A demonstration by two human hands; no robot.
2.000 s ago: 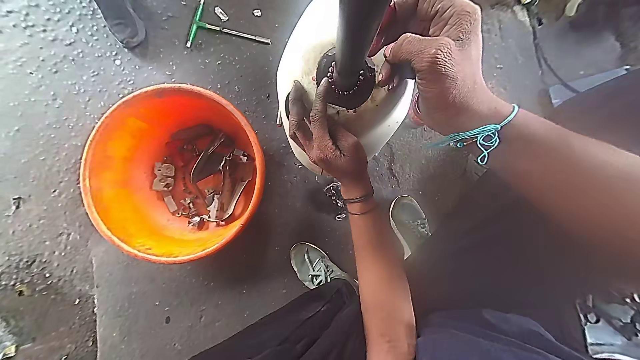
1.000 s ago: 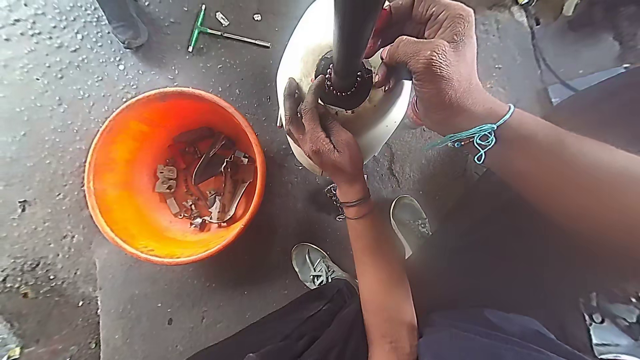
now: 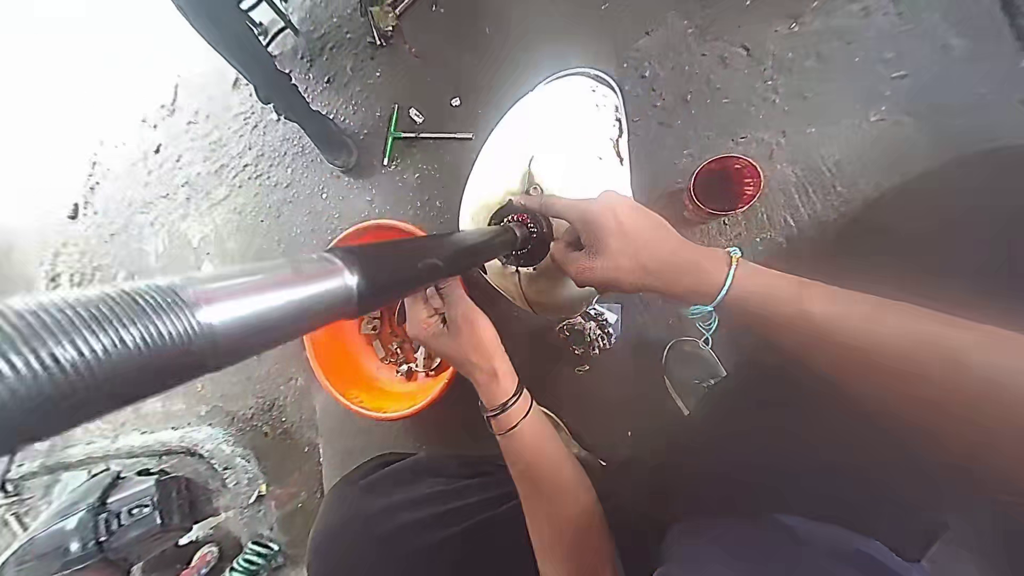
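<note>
A long metal steering stem [image 3: 280,300], threaded at its near end, slants from the left edge to a dark base with a ring of bearing balls [image 3: 524,232]. That base sits over a white curved panel, likely a scooter's front fender [image 3: 552,144]. My right hand [image 3: 616,240] touches the bearing ring's right side with thumb and forefinger; whether a small ball is between them cannot be told. My left hand [image 3: 456,328] is just below the stem, its fingers curled near its underside and partly hidden, above the orange bucket's [image 3: 380,408] right side.
Small metal parts [image 3: 400,352] lie in the bucket. A green-handled T-wrench [image 3: 416,136] is on the floor, near another person's leg [image 3: 296,104]. At the right stands a red cup [image 3: 726,186]. A motor-like part [image 3: 120,512] and a green coil spring [image 3: 256,558] are at lower left.
The stem, upright before, now leans to the left. My left hand has left the bearing ring and is under the stem. The view has shifted, bringing in the red cup.
</note>
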